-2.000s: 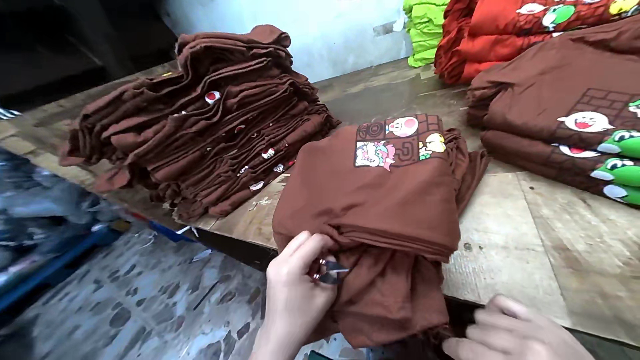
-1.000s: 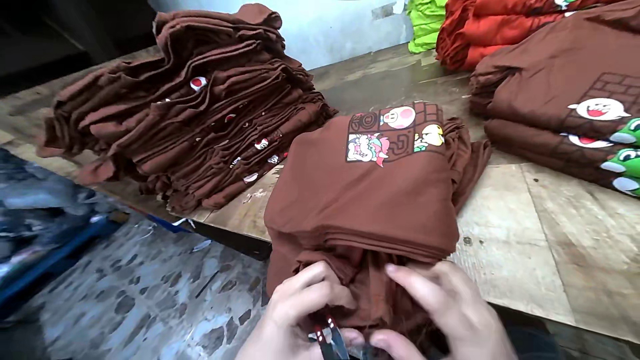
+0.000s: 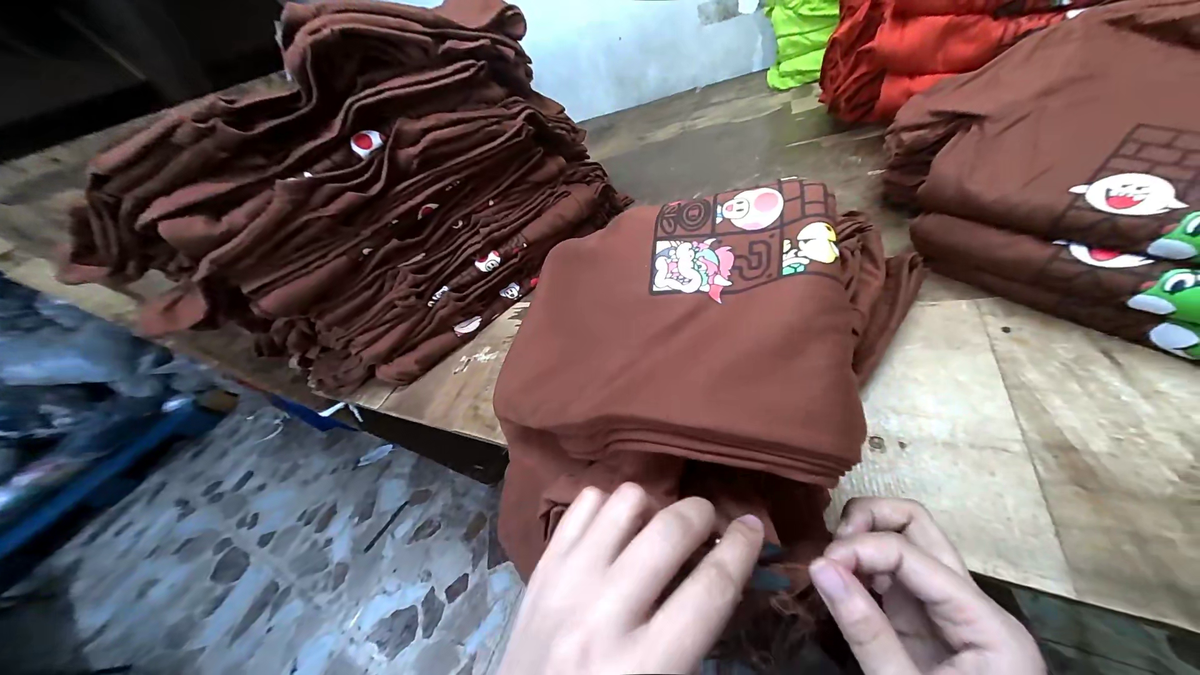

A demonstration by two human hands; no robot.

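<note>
A stack of folded brown printed garments (image 3: pixel 694 347) lies at the table's front edge, its lower part hanging over. My left hand (image 3: pixel 637 581) rests on the hanging brown cloth (image 3: pixel 525 506), fingers bent over it. Dark, bluish blades show just beyond its index finger, but the rest of that tool is hidden. Beside the cloth's right side is my right hand (image 3: pixel 909 591), thumb and index finger pinched close together near loose brown threads (image 3: pixel 797 609). Whether a thread is between them cannot be made out.
A tall heap of crumpled brown garments (image 3: pixel 356 206) stands left on the wooden table (image 3: pixel 984 450). Folded brown garments (image 3: pixel 1041 131) lie at right, with red (image 3: pixel 937 56) and lime-green cloth (image 3: pixel 802 42) behind. Below left are a speckled floor (image 3: pixel 309 544) and a blue pallet-like object (image 3: pixel 103 478).
Since one second ago, my right hand has moved away from the cloth toward the right. The red-handled snips seen earlier at my left hand are now mostly covered by it.
</note>
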